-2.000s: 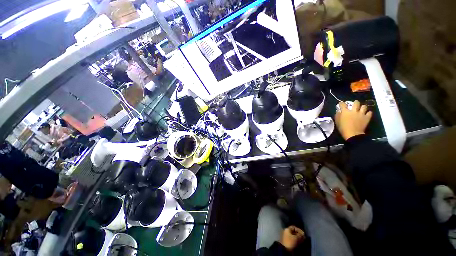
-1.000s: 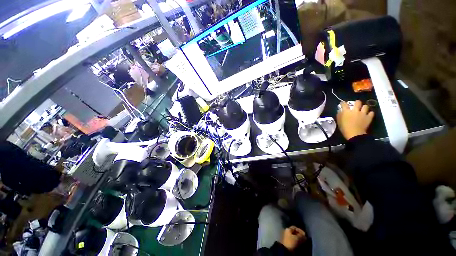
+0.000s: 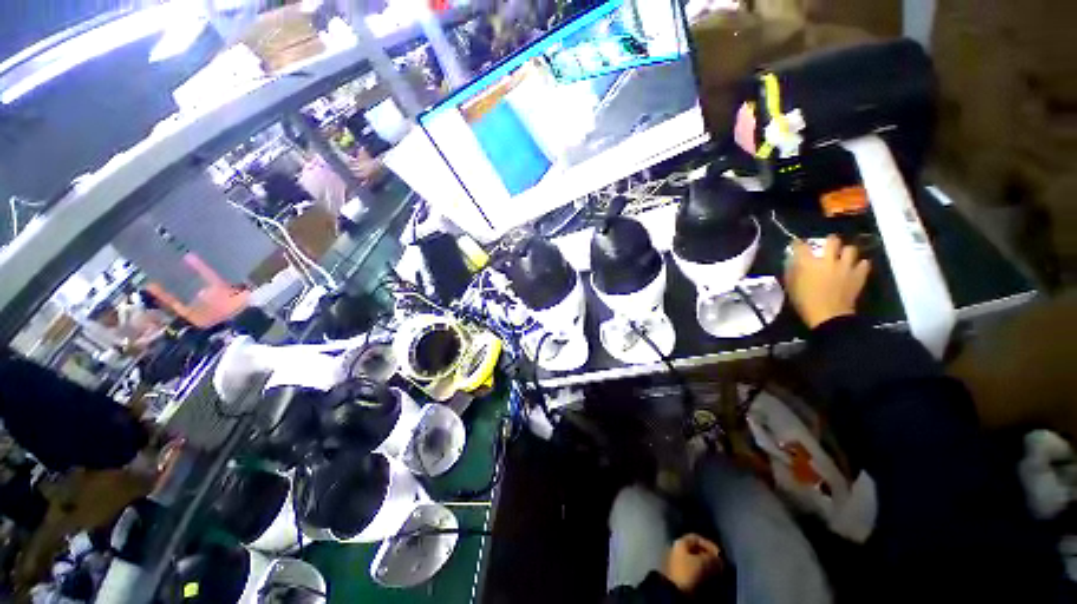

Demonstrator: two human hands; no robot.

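My right hand (image 3: pixel 829 281) lies over the white computer mouse (image 3: pixel 815 247) at the right end of the bench and covers most of it. My left hand (image 3: pixel 692 560) rests on my lap at the bottom, fingers curled; it is small and I cannot tell whether it holds anything. The monitor (image 3: pixel 567 116) shows a bright camera picture with a blue patch. Three dome cameras stand in a row below it: left (image 3: pixel 543 277), middle (image 3: pixel 627 257) and right (image 3: pixel 716 225). Black cables hang from their white bases over the bench edge.
More dome cameras (image 3: pixel 352 490) lie on the green mat at left. A cream ring part (image 3: pixel 432 349) and a yellow tape roll (image 3: pixel 482 359) sit near tangled cables. A black machine (image 3: pixel 853 100) with a white strip (image 3: pixel 903 242) and an orange object (image 3: pixel 844 201) are at right. A dark sleeve (image 3: pixel 59 413) is at far left.
The monitor picture has changed from dark views to a brighter view with a blue patch. My right hand stays on the mouse and my left hand stays on my lap. The dark sleeve has shifted slightly.
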